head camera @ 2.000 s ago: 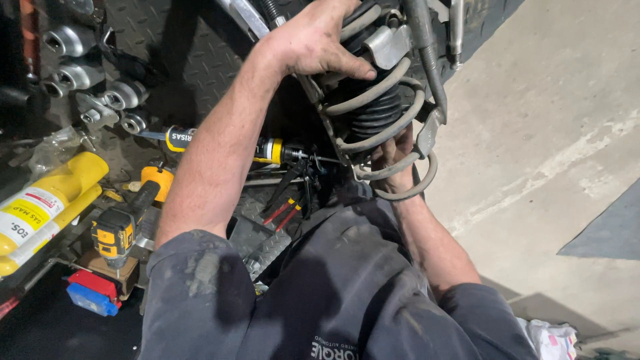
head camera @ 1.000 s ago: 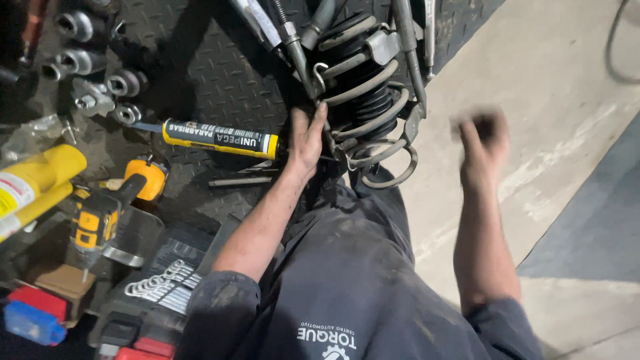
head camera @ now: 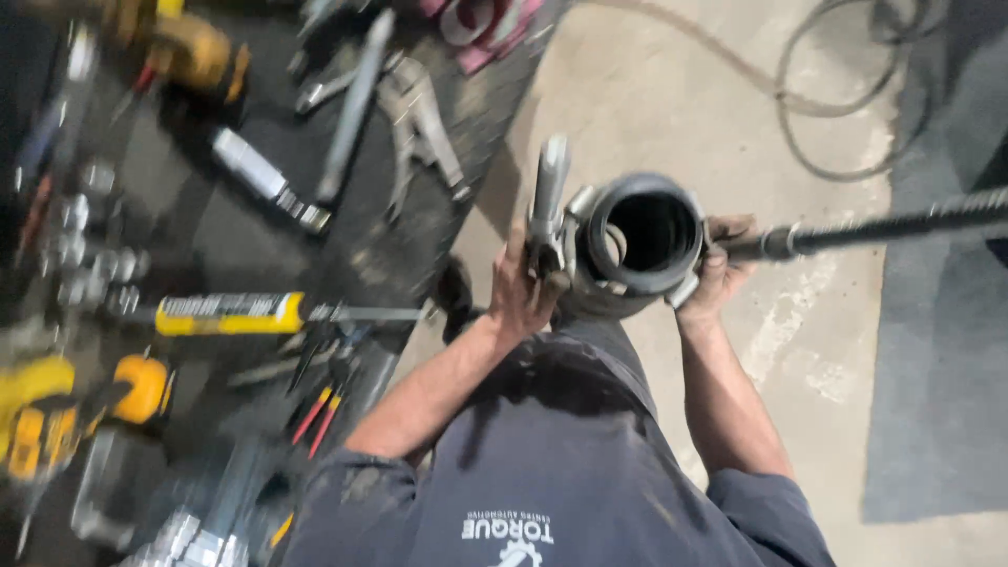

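Note:
A coil spring assembly with its black rubber boot (head camera: 646,232) stands end-on to the camera in front of my body, and I look down into its round opening. Spring compressor tools are clamped on both sides of it. My left hand (head camera: 524,291) grips the metal compressor (head camera: 549,189) on the left side. On the right, my right hand (head camera: 724,268) is closed around the other compressor near its threaded rod (head camera: 882,232), which sticks out to the right. Parts of the fingers are hidden behind the tools.
On the dark workbench (head camera: 472,118) at left lie locking pliers (head camera: 417,118), a yellow sealant cartridge (head camera: 228,313), red-handled pliers (head camera: 319,417), blurred sockets (head camera: 98,260) and a yellow cordless drill (head camera: 35,433). A cable (head camera: 787,134) lies coiled on the concrete floor, beside a grey mat (head camera: 937,354).
The spring assembly has come off the bench area and turned end-on, held over the floor. My right hand, free and blurred one second ago, now grips it. The view has shifted.

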